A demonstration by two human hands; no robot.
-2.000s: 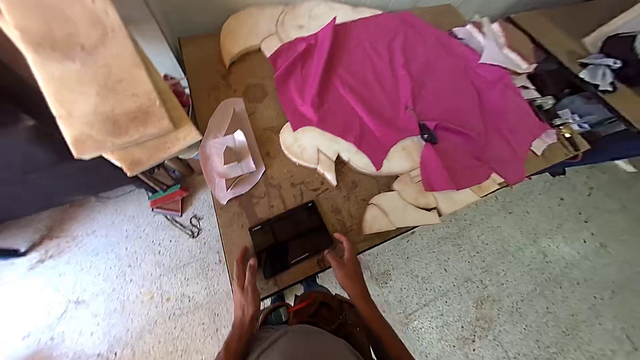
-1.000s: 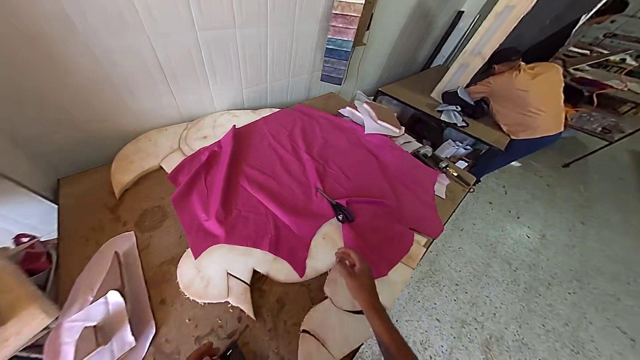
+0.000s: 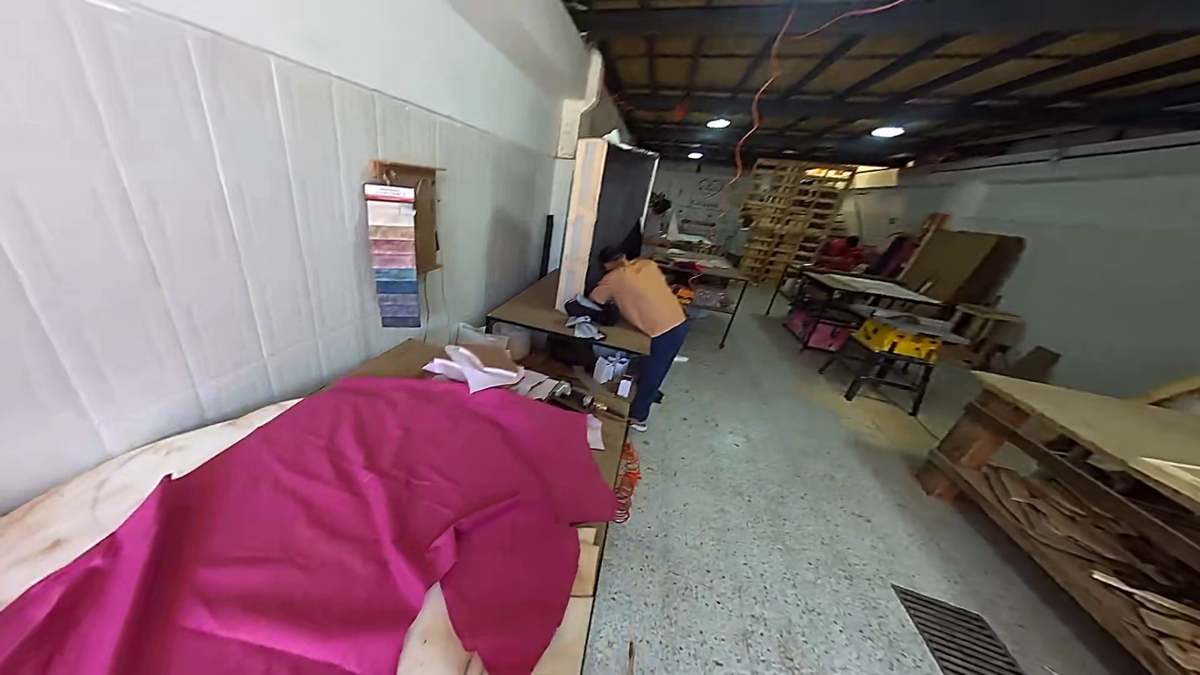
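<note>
Neither my left hand nor my right hand shows in the head view, so what they hold or touch is hidden. Magenta fabric (image 3: pixel 375 525) lies wrinkled over the worktable at the lower left. Pale padded pieces (image 3: pixel 141 473) stick out from under it along the wall, and another pale piece (image 3: pixel 433 637) shows through a gap at the bottom. Small white and pink scraps (image 3: pixel 475 367) rest at the far end of the table. Beside them are mixed small items (image 3: pixel 577 394) at the corner.
A person in an orange top (image 3: pixel 643 298) bends over a second table (image 3: pixel 534 305) ahead. Colour swatches (image 3: pixel 396 253) hang on the left wall. A coiled orange hose (image 3: pixel 627 483) hangs at the table edge. At right stands a wooden workbench (image 3: pixel 1078 412); a floor grate (image 3: pixel 952 628) lies nearby.
The view has swung up and right to the workshop. Two seconds ago both hands were at a dark tablet-like device; one second ago the right hand was by the fabric near scissors. Both have left view.
</note>
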